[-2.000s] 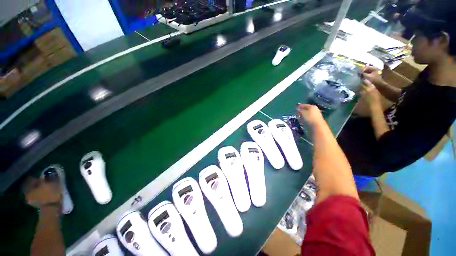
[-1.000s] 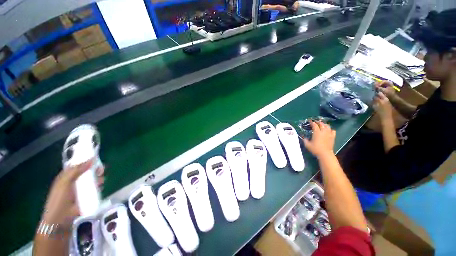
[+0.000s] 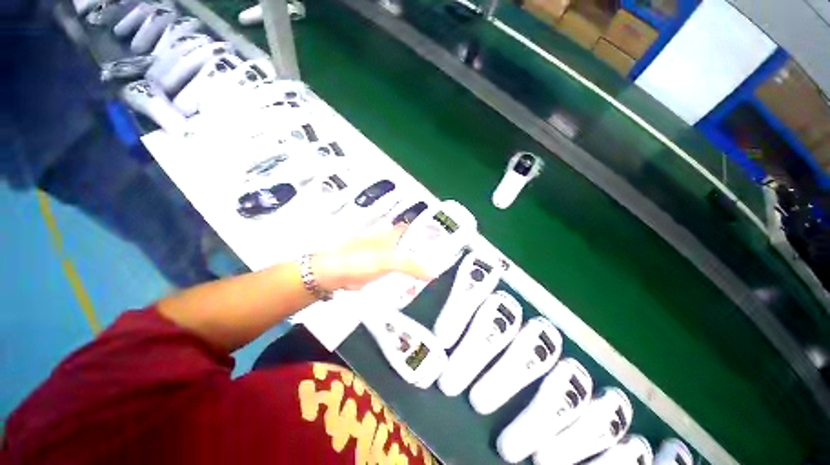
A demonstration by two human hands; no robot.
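My left hand (image 3: 382, 258), with a bracelet at the wrist, holds a white handheld device (image 3: 444, 227) by its body, over the right end of the white sheet (image 3: 218, 192). The device's wide head shows a small display and points up and right. The fingers are blurred and partly hidden. Another white device (image 3: 407, 350) lies just below the hand, its head towards the lower right. A dark shiny oval panel (image 3: 266, 200) lies on the sheet, and a device head with a dark oval (image 3: 374, 192) lies nearby. My right hand is out of the picture.
White devices (image 3: 517, 365) lie in a row along the bench at lower right. More devices (image 3: 164, 38) stand close together at upper left. A pale rail (image 3: 628, 377) borders the green belt, which carries one device (image 3: 517, 180). A post (image 3: 280, 41) rises at the rail.
The view has swung left to the white sheet. My left hand has come from the belt side to the sheet with a device in it. My right hand has left the picture.
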